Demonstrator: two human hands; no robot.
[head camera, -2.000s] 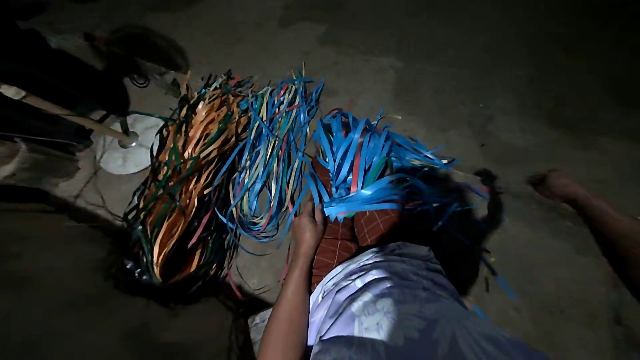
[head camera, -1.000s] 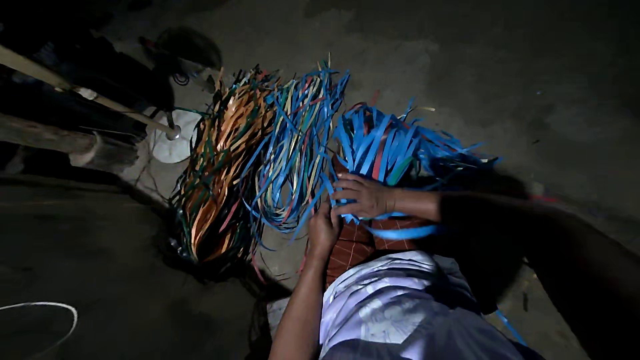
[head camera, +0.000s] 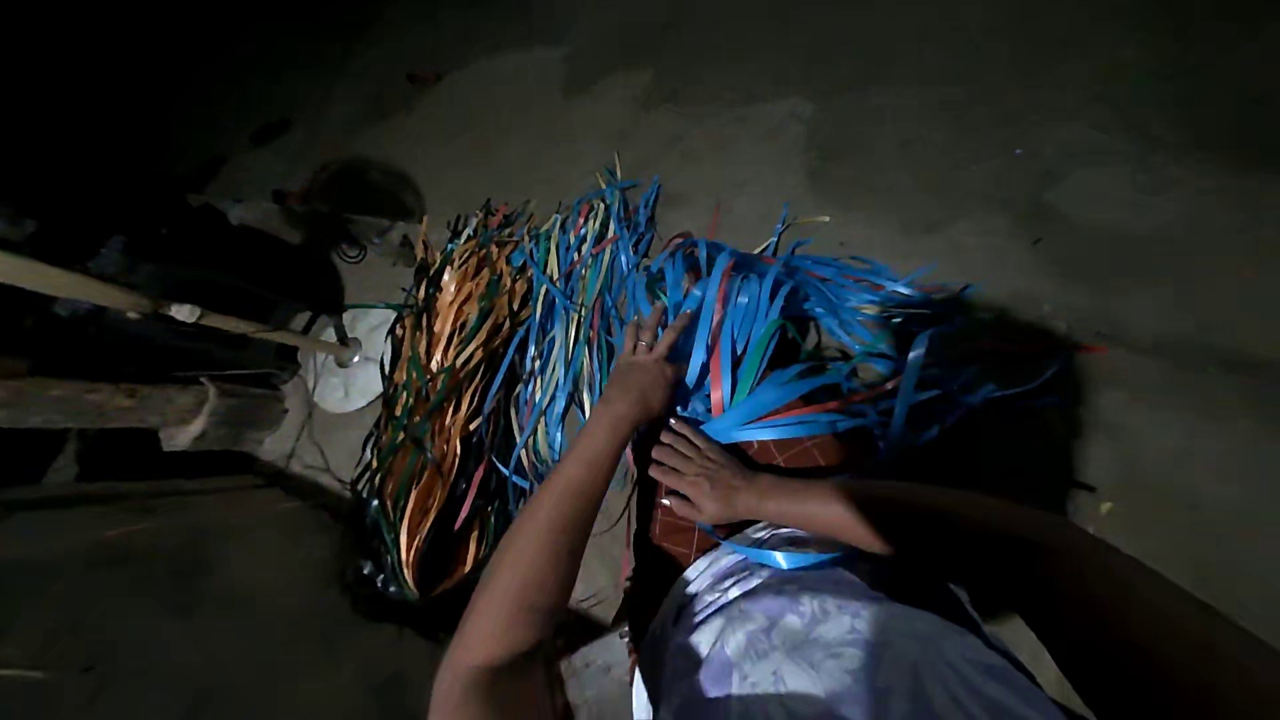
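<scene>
Blue plastic strips (head camera: 740, 300), with some red and green ones among them, spread over my lap and past my knees. My left hand (head camera: 645, 370), a ring on one finger, reaches onto the left side of these strips with its fingers parted; whether it grips any is unclear. Just below it, my right hand (head camera: 705, 475) lies against the brown checked cloth (head camera: 800, 452) on my lap, at the near ends of the strips. A blue strip (head camera: 780, 556) loops below that wrist. Whether the right fingers pinch a strip cannot be seen.
A bundle of blue, cream and green strips (head camera: 570, 320) lies left of my lap. Beyond it is a long bundle of orange and dark green strips (head camera: 440, 400). Farther left are a round white disc (head camera: 352, 360) on the floor and a wooden pole (head camera: 150, 300) reaching it.
My right hand, out at the far right two seconds ago, has come in to my lap. My left hand has moved from the strips' near edge farther up onto them.
</scene>
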